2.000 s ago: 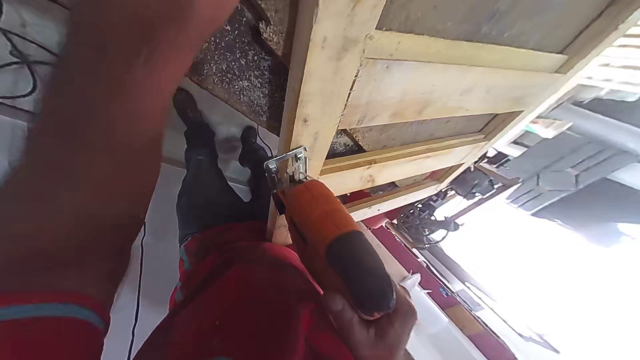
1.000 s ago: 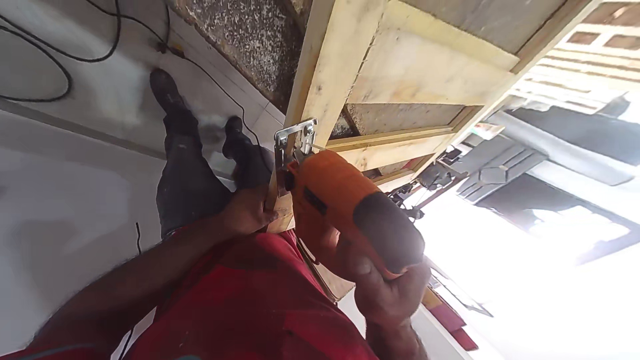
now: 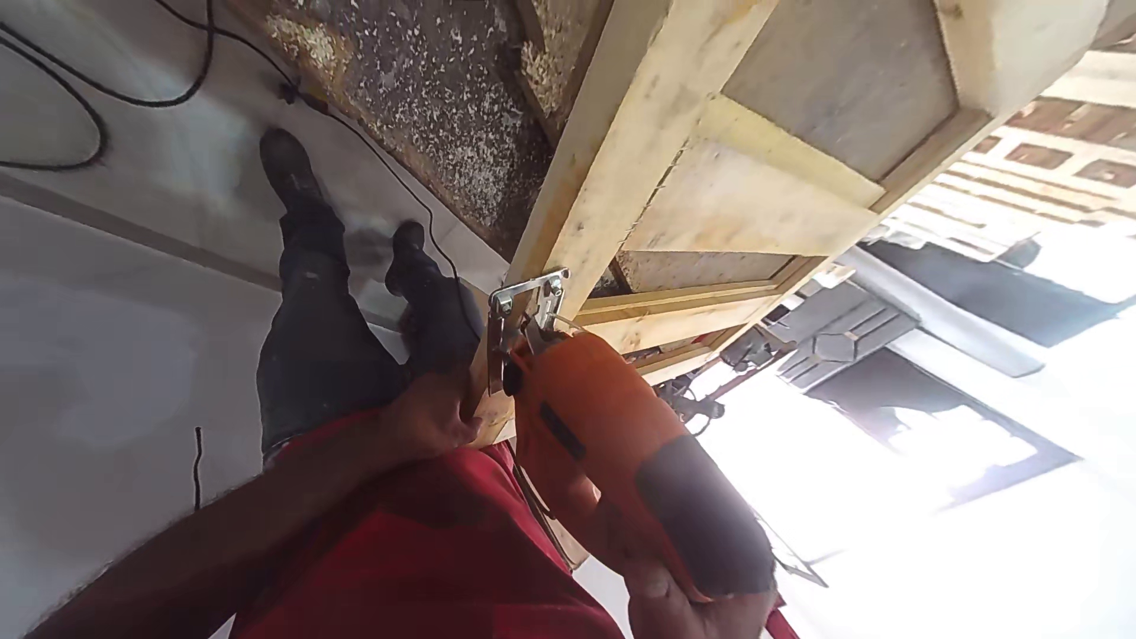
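Observation:
An orange and black jigsaw [image 3: 612,426] is held in my right hand [image 3: 661,577], which wraps its handle from below. The metal base plate [image 3: 532,297] of the jigsaw rests against the near end of a wooden frame [image 3: 612,160]. Whether the blade is in the wood cannot be told. With fingers curled, my left hand [image 3: 435,413] grips the end of the frame's wooden board, just left of the jigsaw. Part of that hand is in shadow.
Beneath the frame is a worn surface [image 3: 435,106] strewn with wood shavings. A black cable [image 3: 382,155] runs across the floor past my shoes and loops at upper left. A bicycle-like metal object [image 3: 697,404] stands beyond the frame. Stacked timber [image 3: 1047,160] lies at upper right.
My left arm was raised at the upper left two seconds ago; the hand has come down to the end of the wooden frame. The jigsaw stays at the frame's end in my right hand.

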